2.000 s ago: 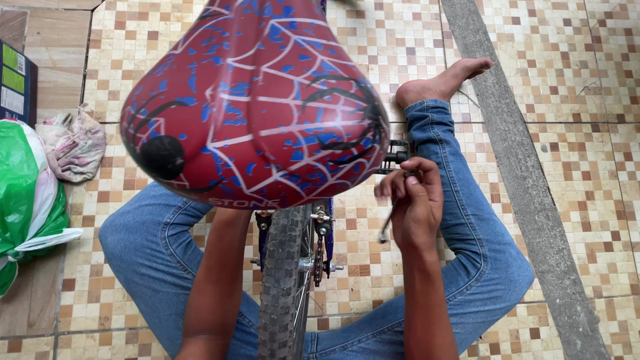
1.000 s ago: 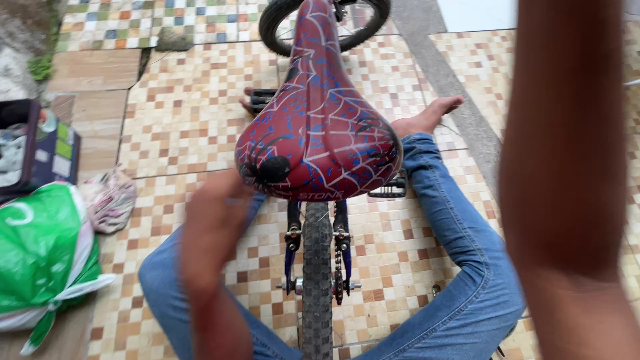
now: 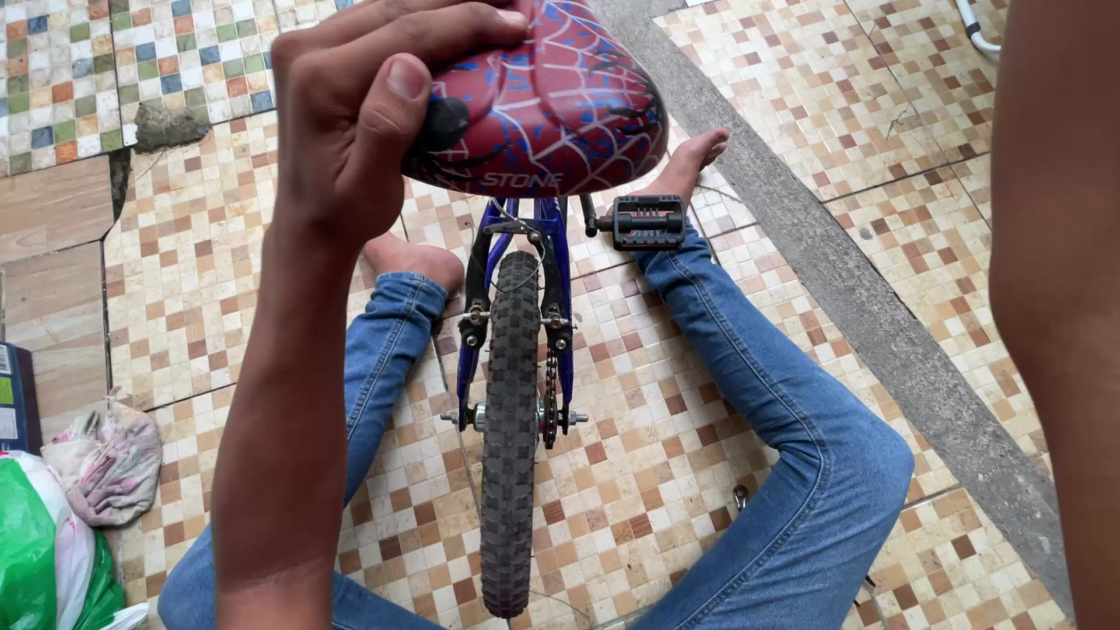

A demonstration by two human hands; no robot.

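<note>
My left hand (image 3: pixel 367 114) grips the left side of a red bicycle saddle (image 3: pixel 560 105) with a white web pattern, its thumb bent at the rear edge and its fingers over the top. Below the saddle stands the knobby rear tire (image 3: pixel 509 437), between blue frame stays with rim brake arms (image 3: pixel 472 324) on both sides. A chain (image 3: pixel 550 394) runs close to the right of the tire. The black pedal (image 3: pixel 648 222) juts out at the right, over the ankle. Of my right limb only the forearm shows at the right edge; the hand is out of view.
My legs in blue jeans (image 3: pixel 787 394) lie bent around the wheel on mosaic tiles. A small metal part (image 3: pixel 741 497) lies beside the right thigh. At the left are a crumpled rag (image 3: pixel 109 459), a green and white plastic bag (image 3: pixel 35 542) and a dark box (image 3: pixel 19 394).
My left hand has come up from beside the wheel onto the saddle. My right hand, near the pedal two seconds ago with a thin tool, has gone out of view. The view has shifted.
</note>
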